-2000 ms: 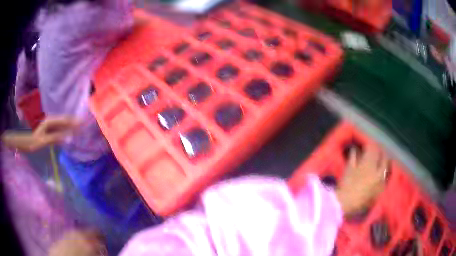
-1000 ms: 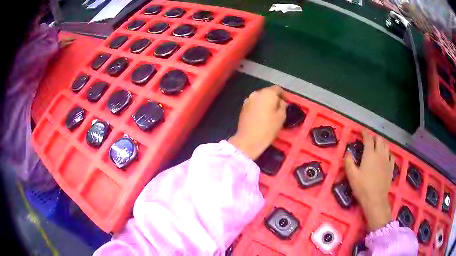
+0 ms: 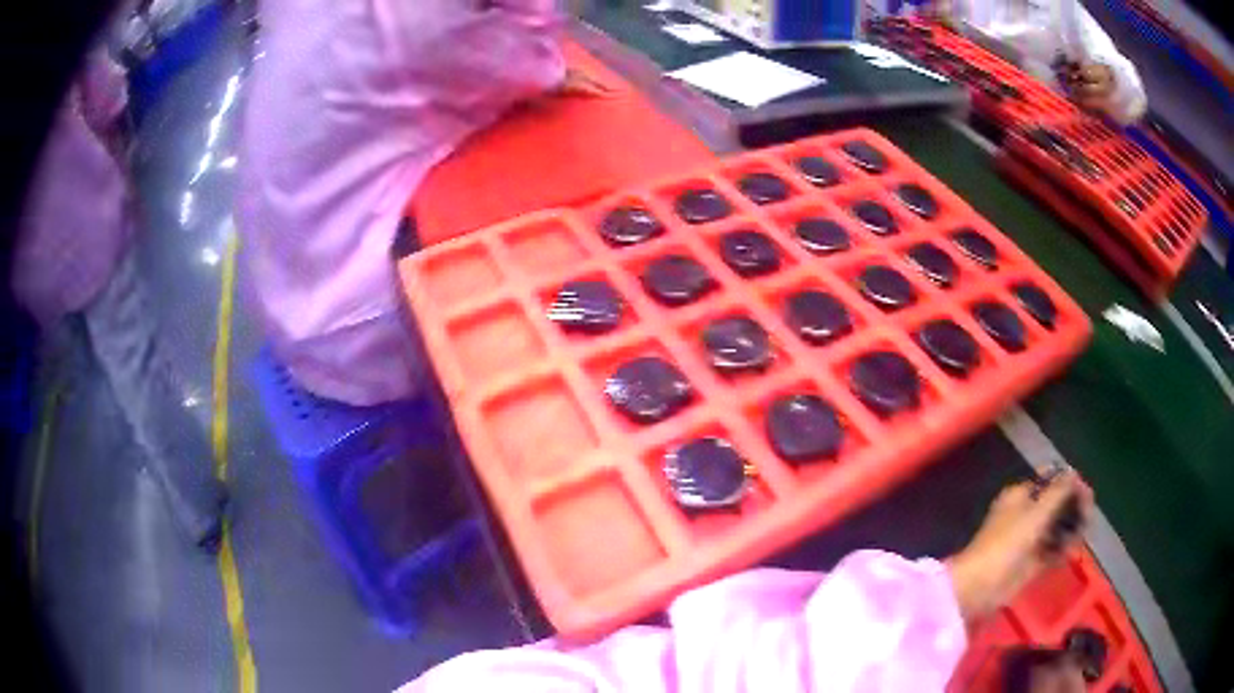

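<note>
My left hand [image 3: 1004, 547] is at the right, above the top end of a red-orange compartment tray [image 3: 1050, 598]. Its fingers are closed on a dark smartwatch unit [image 3: 1065, 515], seen partly edge-on. Most of that tray is cut off by the bottom edge. A dark unit [image 3: 1085, 653] shows in it, beside a dark blurred shape I cannot make out. My right hand is not visible. The neighbouring tray [image 3: 596, 535] fills the middle, with rows of glossy dark units [image 3: 708, 473] face up and several bare pockets at its left end.
A person in a pink smock [image 3: 338, 176] sits at upper left by a blue stool [image 3: 359, 474], a hand on another red-orange tray [image 3: 541, 169]. White paper [image 3: 747, 79] lies behind. More trays [image 3: 1123, 203] and another worker's arm are at upper right. Another person stands far left.
The view has swung left, so the neighbouring tray is now central and my working tray is mostly out of the picture. My left hand now holds a dark unit up. My right hand has left view.
</note>
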